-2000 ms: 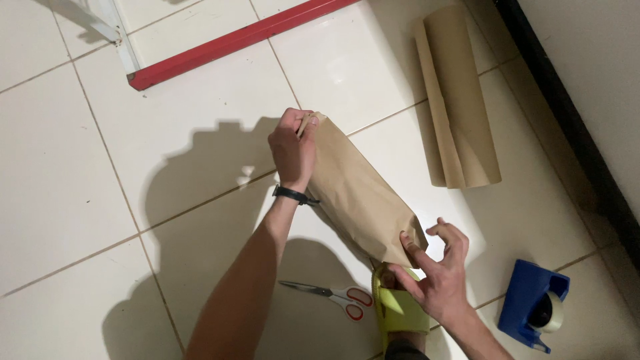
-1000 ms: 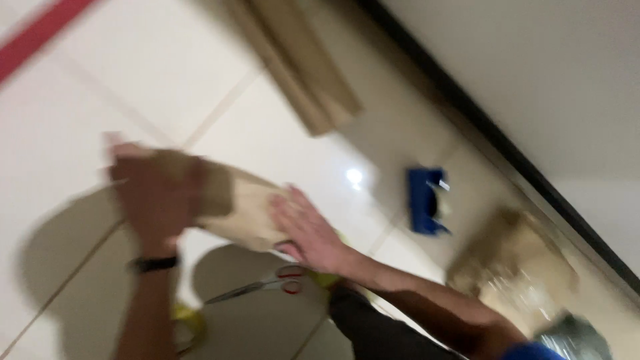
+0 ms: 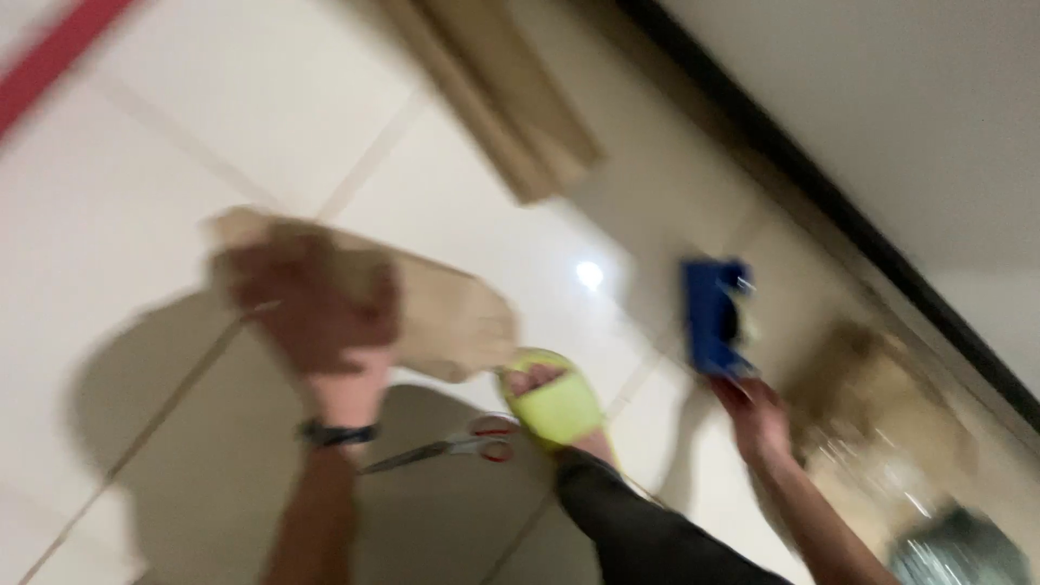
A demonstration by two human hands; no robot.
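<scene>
A brown paper-wrapped package (image 3: pixel 455 317) lies across the tiled floor at left centre. My left hand (image 3: pixel 317 313), with a dark band at the wrist, rests over its left part; blur hides the fingers. At the right, my right hand (image 3: pixel 751 406) has its fingers on the lower end of a blue tape dispenser (image 3: pixel 705 317) that holds a roll of tape. Scissors with red and white handles (image 3: pixel 479 443) lie on the floor below the package, beside my foot in a yellow-green slide sandal (image 3: pixel 561 406).
A roll of brown paper (image 3: pixel 504 97) lies at the top. Crumpled brown paper (image 3: pixel 886 406) and clear plastic wrap (image 3: pixel 959 544) are at lower right. A red bar (image 3: pixel 57 61) crosses the upper left corner. A black edge (image 3: pixel 812 187) runs diagonally along the right.
My right hand has left the package's right end and reached the blue tape dispenser. My left hand has stayed at the package. The view has swung to the right.
</scene>
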